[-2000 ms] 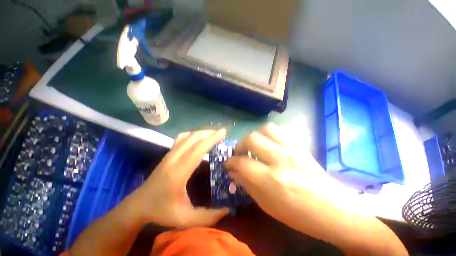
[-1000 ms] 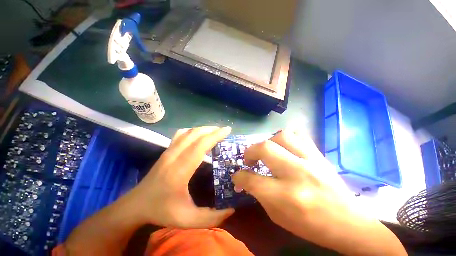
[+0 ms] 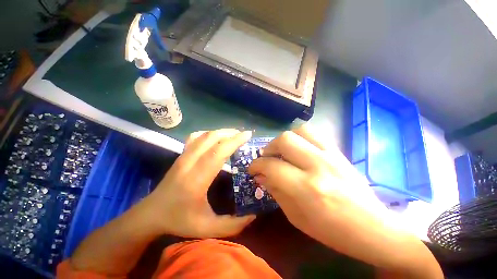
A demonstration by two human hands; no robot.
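Observation:
A circuit board panel [image 3: 245, 190], crowded with silver, white and dark parts, lies at the bench's near edge, low in the middle of the view. My left hand [image 3: 192, 188] holds it, fingers at its far edge and thumb at its near edge. My right hand [image 3: 305, 182] is over the panel's right part, with thumb and fingertips bent down onto the parts. Whether the fingertips pinch a small part is hidden. A round pinkish spot shows on the panel just below my right fingertips.
A white spray bottle [image 3: 158, 99] stands at left on the green mat. The solder pot [image 3: 311, 76] is behind. An open blue bin [image 3: 358, 131] is at right, a board-filled blue bin [image 3: 90, 201] at lower left, a fan guard [image 3: 463, 226] at lower right.
My right fingertips have shifted slightly over the panel, uncovering the round pinkish spot again. My left hand keeps its hold. The view has shifted slightly.

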